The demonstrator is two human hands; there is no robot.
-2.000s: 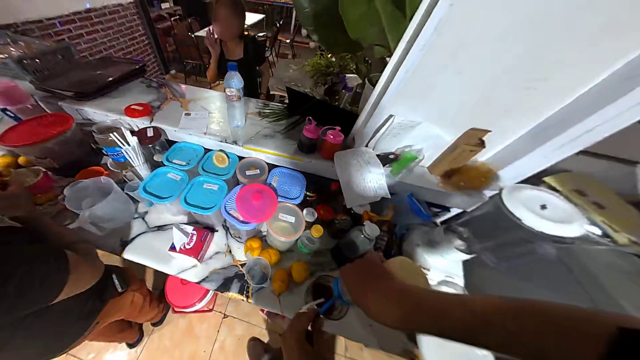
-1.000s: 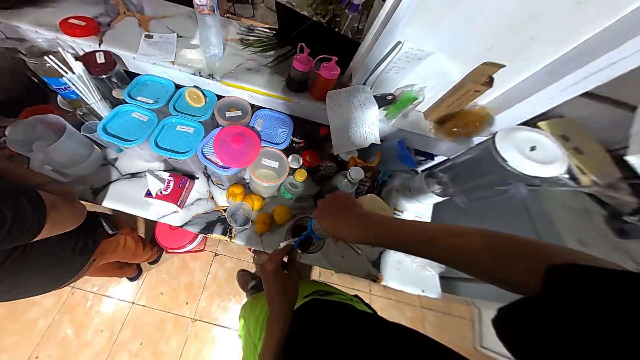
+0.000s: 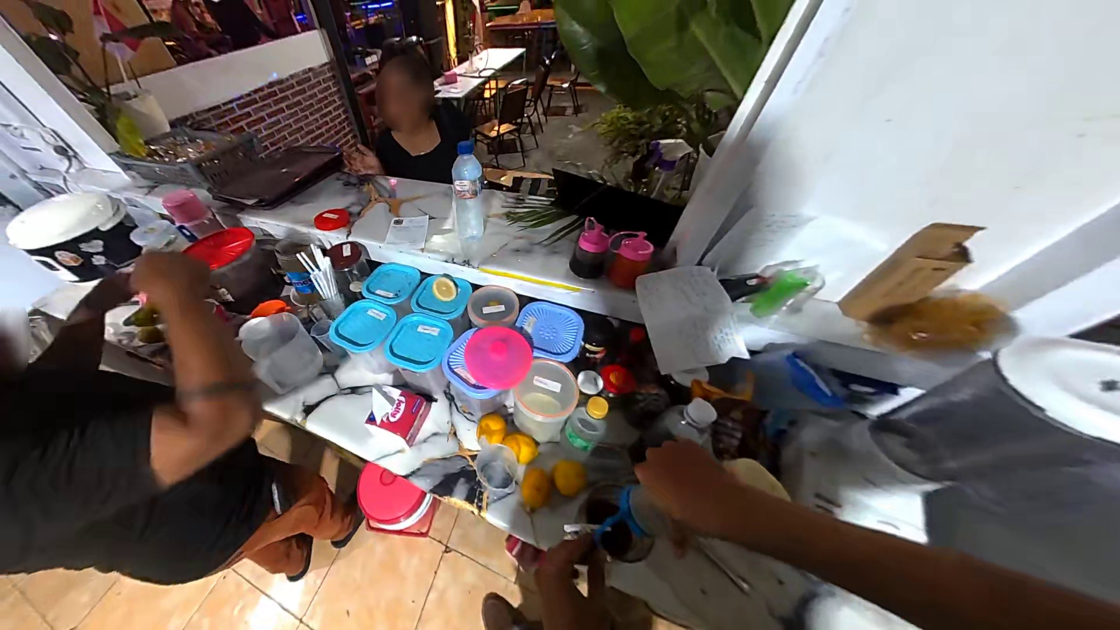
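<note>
My right hand (image 3: 687,486) reaches in from the right, closed on a clear container with a blue rim (image 3: 632,512), tilted toward a dark-filled cup (image 3: 623,544) at the counter's front edge. Just left of that cup, my left hand (image 3: 569,569) is bent close to its rim; whether it grips the cup or a small white item there is not clear. Behind both hands lie several yellow citrus fruits (image 3: 569,477), an empty-looking plastic cup (image 3: 497,470) and a bottle with a yellow cap (image 3: 586,424).
Blue-lidded containers (image 3: 418,342), a pink lid (image 3: 498,357) and a tissue box (image 3: 398,416) crowd the counter. A blender jug (image 3: 989,429) stands at right. A co-worker (image 3: 131,429) works at left; another person (image 3: 416,122) sits beyond the ledge (image 3: 350,206). A red-lidded bucket (image 3: 394,499) is below.
The view has swung up and back since one second ago. The co-worker at left has both arms raised over the counter now. My hands stay together around the blue-rimmed container and cup.
</note>
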